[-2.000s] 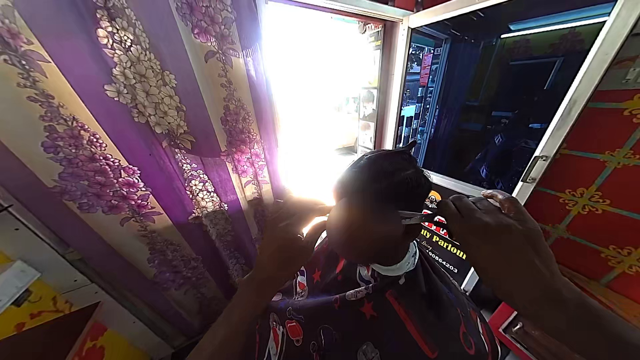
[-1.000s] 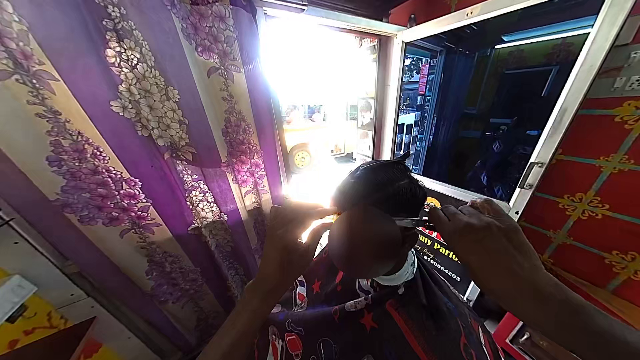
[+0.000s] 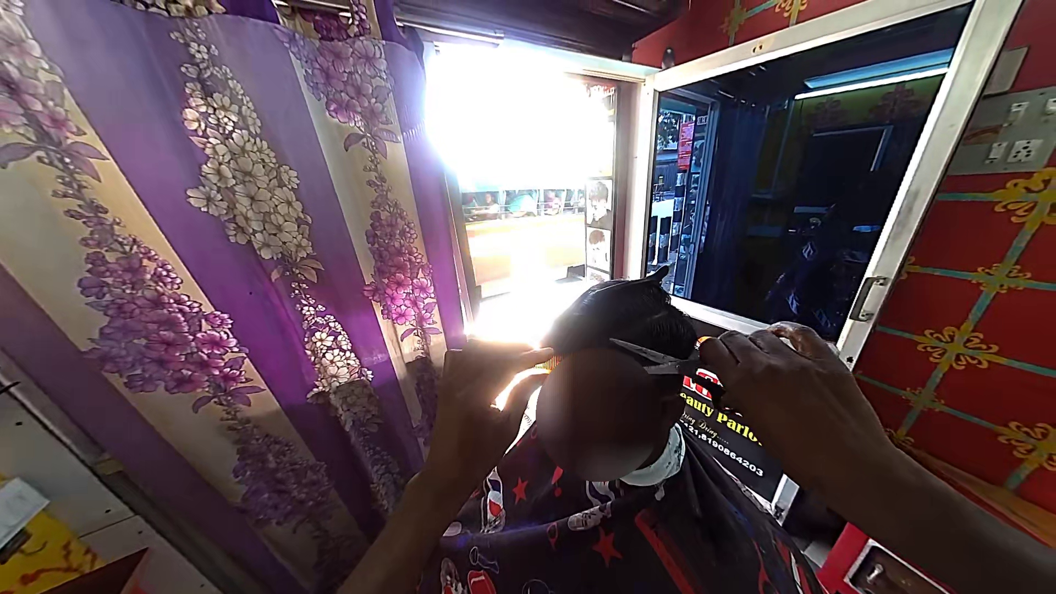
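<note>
A seated person's dark hair (image 3: 619, 309) is between my two hands, with a patterned black barber cape (image 3: 610, 536) over the shoulders and a pale band (image 3: 660, 462) at the neck. My right hand (image 3: 767, 371) holds hair scissors (image 3: 648, 355), whose two blades are apart and lie across the hair at the front of the head. On the other side, my left hand (image 3: 487, 396) pinches a comb (image 3: 551, 363), mostly hidden, against the edge of the hair. The face is blurred.
A purple floral curtain (image 3: 272, 247) hangs on the left beside a bright doorway (image 3: 520, 231). A glass door with a metal frame (image 3: 899, 214) stands at the right, near a red patterned wall (image 3: 973, 330). A red box (image 3: 874, 569) is low at the right.
Both hands remain at the head, with the scissor blades now visibly spread. Outside the doorway, the vehicle seen a second ago has given way to a different view of a passing vehicle.
</note>
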